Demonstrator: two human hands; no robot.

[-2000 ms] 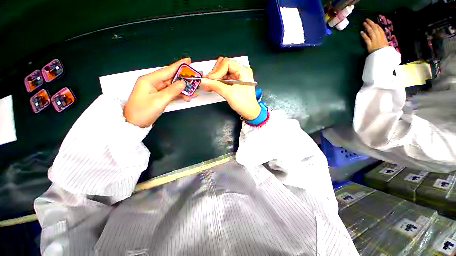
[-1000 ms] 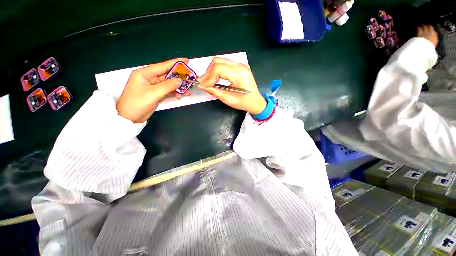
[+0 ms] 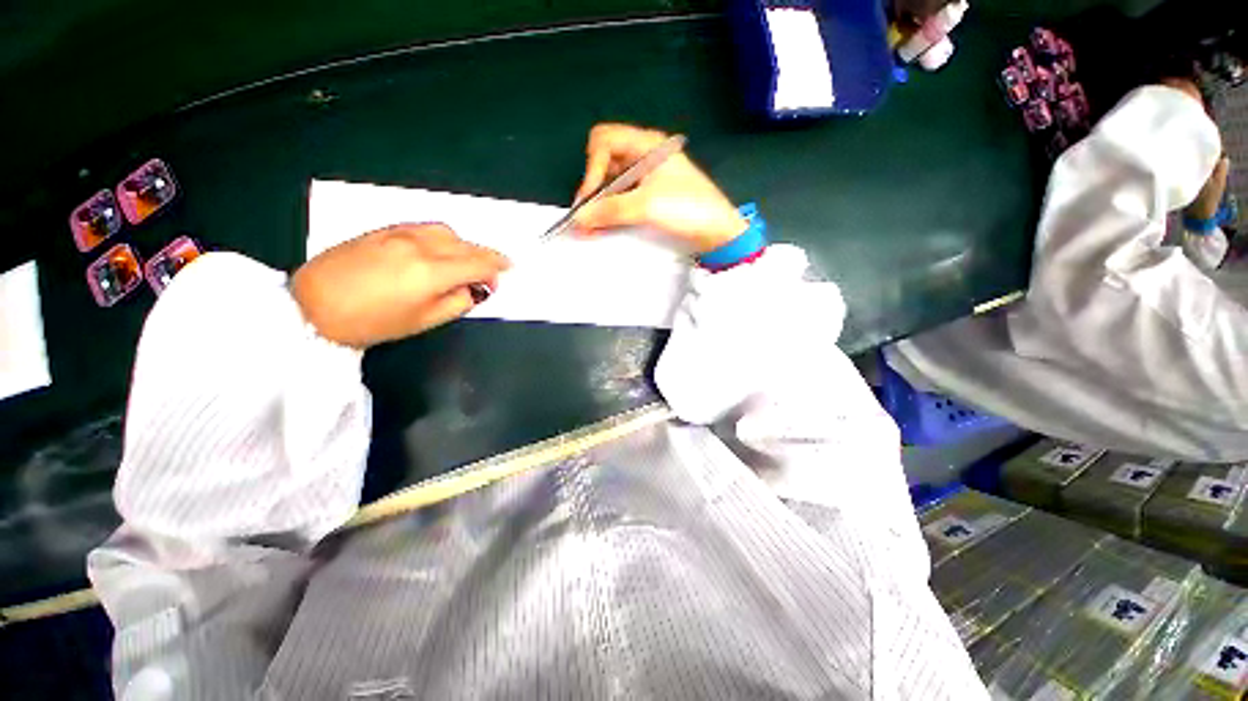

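Observation:
My left hand (image 3: 397,284) is turned palm down over the left part of the white paper strip (image 3: 602,290). It holds a watch housing (image 3: 479,292), mostly hidden under the fingers; only a small dark edge shows. My right hand (image 3: 650,192) holds slim metallic tweezers (image 3: 616,184) like a pen, tip pointing down and left at the middle of the paper. Whether the tip touches the paper or grips anything is too small to tell. A blue wrist strap (image 3: 741,240) is on my right wrist.
Several watch housings (image 3: 148,190) lie at left, one partly behind my left sleeve. A white sheet (image 3: 19,330) is at the far left. A blue bin (image 3: 855,55) and small bottles (image 3: 935,52) stand at the back. Another person's sleeve (image 3: 1115,233) and more housings (image 3: 1043,82) are at right.
My left hand has turned palm down and moved lower with the housing, away from the tweezers. My right hand has the tweezers pointing at the paper. The paper strip has rotated slightly.

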